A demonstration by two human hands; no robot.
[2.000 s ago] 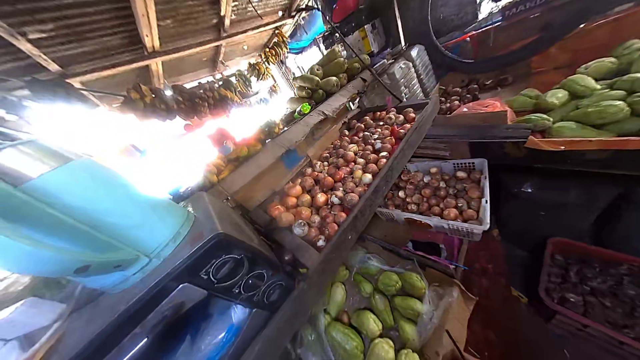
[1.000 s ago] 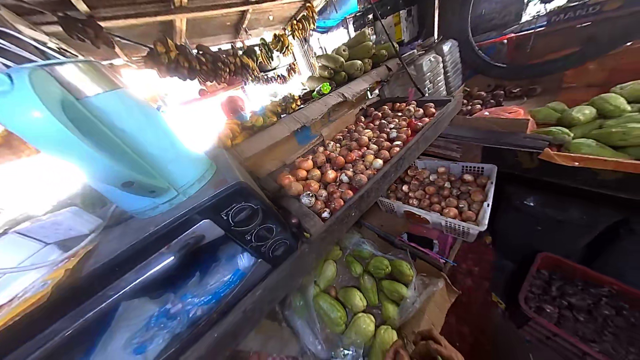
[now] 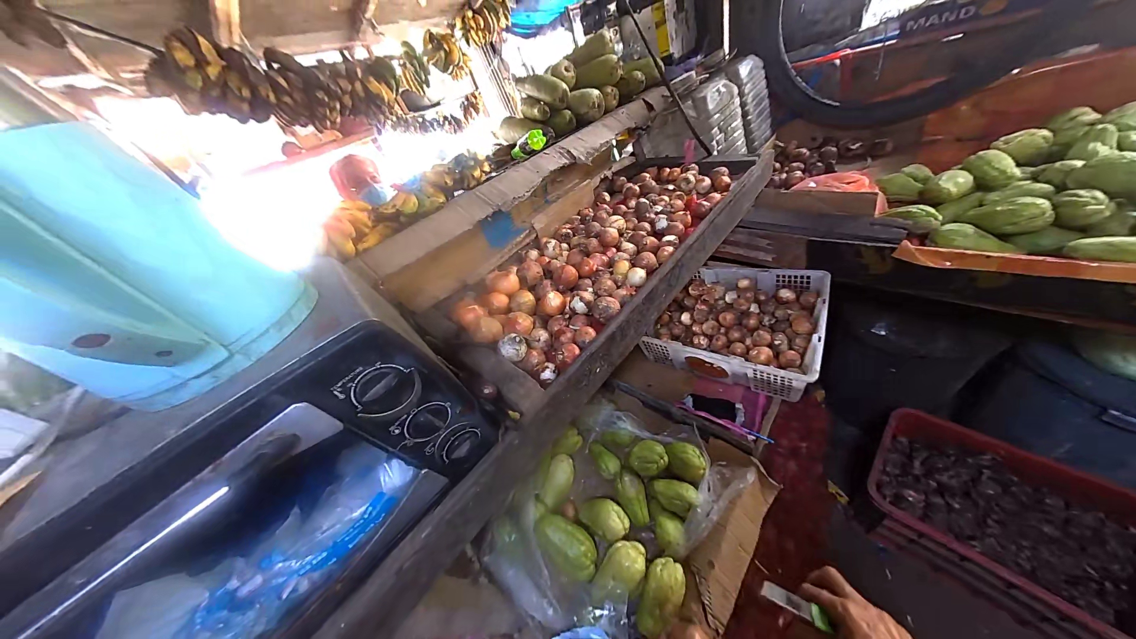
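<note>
My right hand (image 3: 850,607) is at the bottom edge, right of the middle, with its fingers closed on a small flat object (image 3: 796,605), pale at one end and green near the fingers. Its exact kind is unclear. To the left of the hand, green chayotes (image 3: 621,568) lie in a clear plastic bag (image 3: 532,590) inside an open cardboard box (image 3: 732,541). My left hand is not recognisable in view; a small brownish patch at the bottom edge below the chayotes is too cut off to tell.
Onions (image 3: 568,275) fill a sloping wooden tray (image 3: 648,302). More fill a white plastic crate (image 3: 781,382). A toaster oven (image 3: 390,399) carries a turquoise plastic container (image 3: 133,266). A red crate (image 3: 896,461) of dark produce stands right; chayotes (image 3: 1012,213) and a wheel (image 3: 852,115) are above.
My right hand has come into view at the lower right with the small flat object. The view has shifted, showing more of the hanging bananas.
</note>
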